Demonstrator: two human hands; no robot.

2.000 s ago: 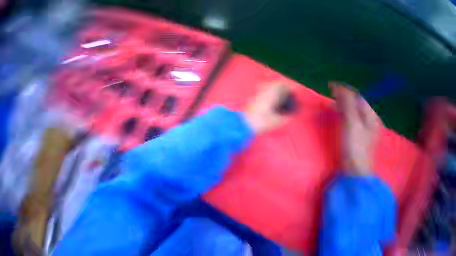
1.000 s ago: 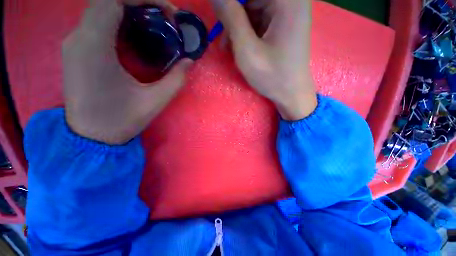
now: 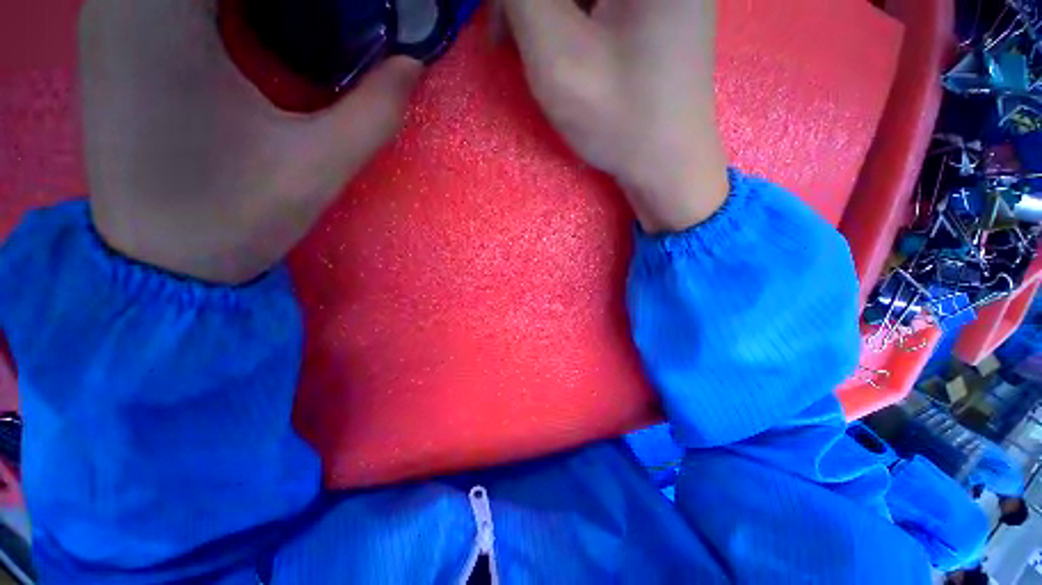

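My left hand (image 3: 217, 149) is at the upper left, cut off by the top edge. It holds the black glossy round watch case (image 3: 314, 40), with the thumb at its lower rim. The back cover (image 3: 418, 21), a dark disc with a grey centre, sits against the case's right side, partly cut off by the top edge. My right hand (image 3: 623, 103) is at the top centre, right of the cover, its fingers cut off by the top edge. Whether it holds anything cannot be seen. The red foam mat (image 3: 480, 309) lies under both hands.
At the right, a red clip bin (image 3: 903, 149) holds a heap of binder clips (image 3: 960, 229) with wire handles. A bit of red compartment tray shows at the far left edge. Blurred small figures and floor show at the lower right.
Compared with one second ago, the hands, case and cover sit higher in the picture and further out of the top edge. The blue tool seen by my right hand is no longer visible.
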